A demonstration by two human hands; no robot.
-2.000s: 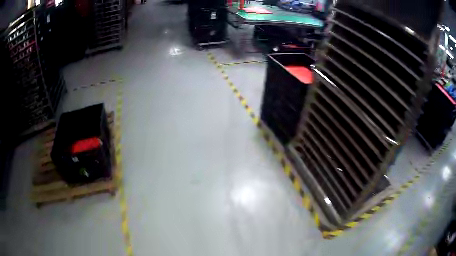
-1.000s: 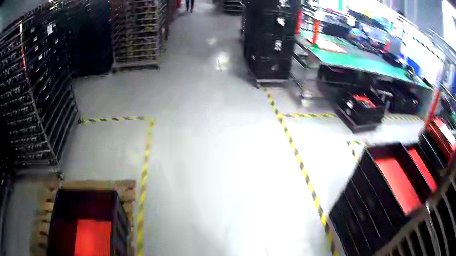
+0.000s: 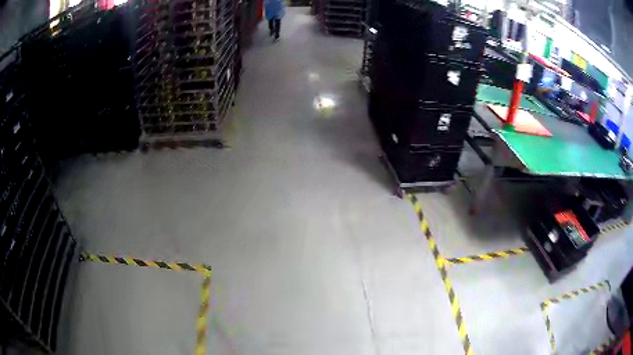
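Observation:
Neither of my hands is in view. A grey floor aisle (image 3: 291, 229) lies in front of me, marked with yellow-black tape (image 3: 444, 267). A tall stack of black totes (image 3: 423, 97) with white labels stands on a low base at the right of the aisle. A green bench (image 3: 566, 149) is to its right, with a red mat (image 3: 531, 123) and a red post on it.
A black tote (image 3: 566, 239) with orange-red contents sits below the bench. Storage racks (image 3: 184, 76) line the left side, one close at the left edge (image 3: 35, 236). A person in a blue top (image 3: 275, 12) is far up the aisle. Another rack (image 3: 343, 15) stands at the back.
The view has moved forward along the aisle. The pallet with its black box and the near ribbed rack have left the picture. The tote stack and bench look closer, and the distant person shows more fully.

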